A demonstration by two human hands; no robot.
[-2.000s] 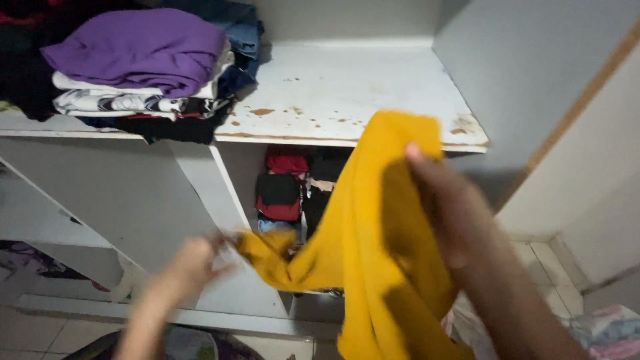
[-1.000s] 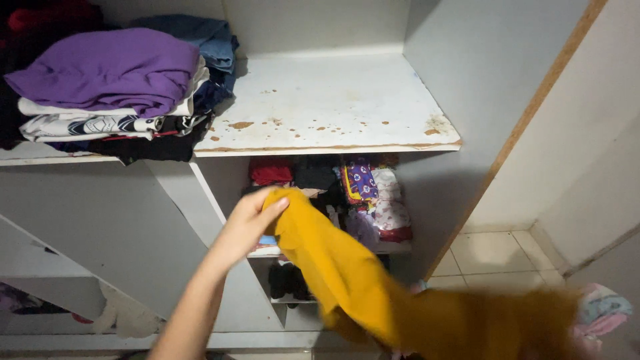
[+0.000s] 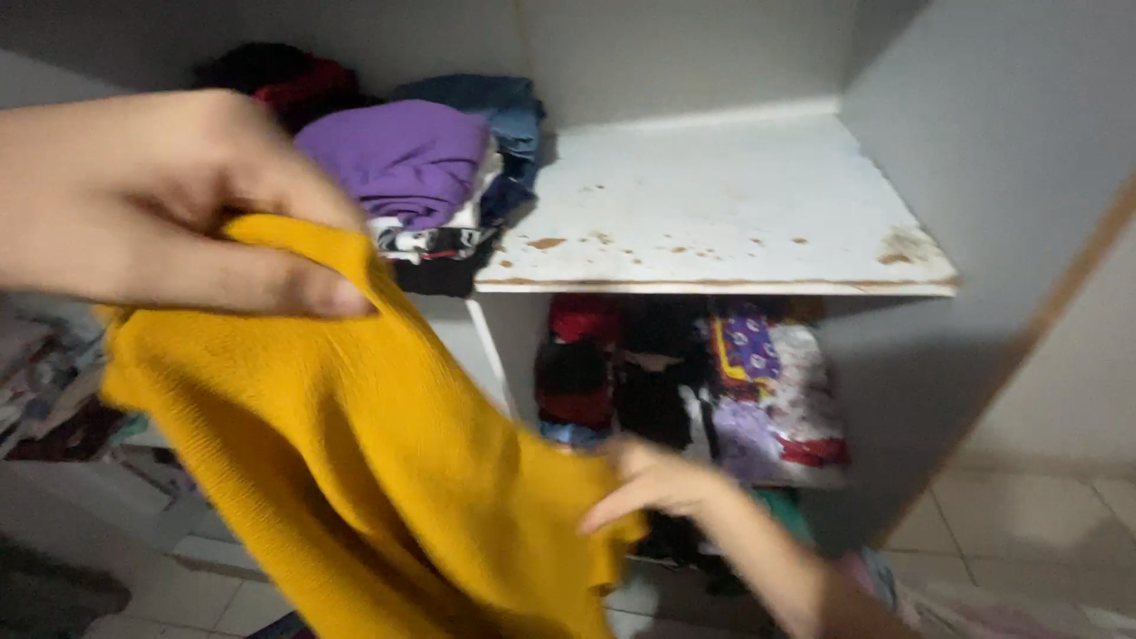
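Note:
A mustard-yellow knit garment (image 3: 355, 426) hangs stretched between my two hands. At the upper left, my left hand (image 3: 222, 213) pinches its top edge between thumb and fingers, close to the camera. Lower and to the right, my right hand (image 3: 657, 488) grips another edge of the cloth, somewhat blurred. The garment's lower part runs out of view at the bottom.
Behind the garment is a white shelf (image 3: 728, 204) with chipped, stained paint. A folded purple cloth (image 3: 399, 160) tops a clothes pile at its left, beside folded denim (image 3: 497, 115). Folded clothes (image 3: 661, 382) fill the compartment below. The cabinet's side panel (image 3: 958, 195) stands at right.
My left hand has moved up and closer to the camera with the yellow garment. My right hand, not clearly visible one second ago, now shows on the garment's right side. The view has shifted.

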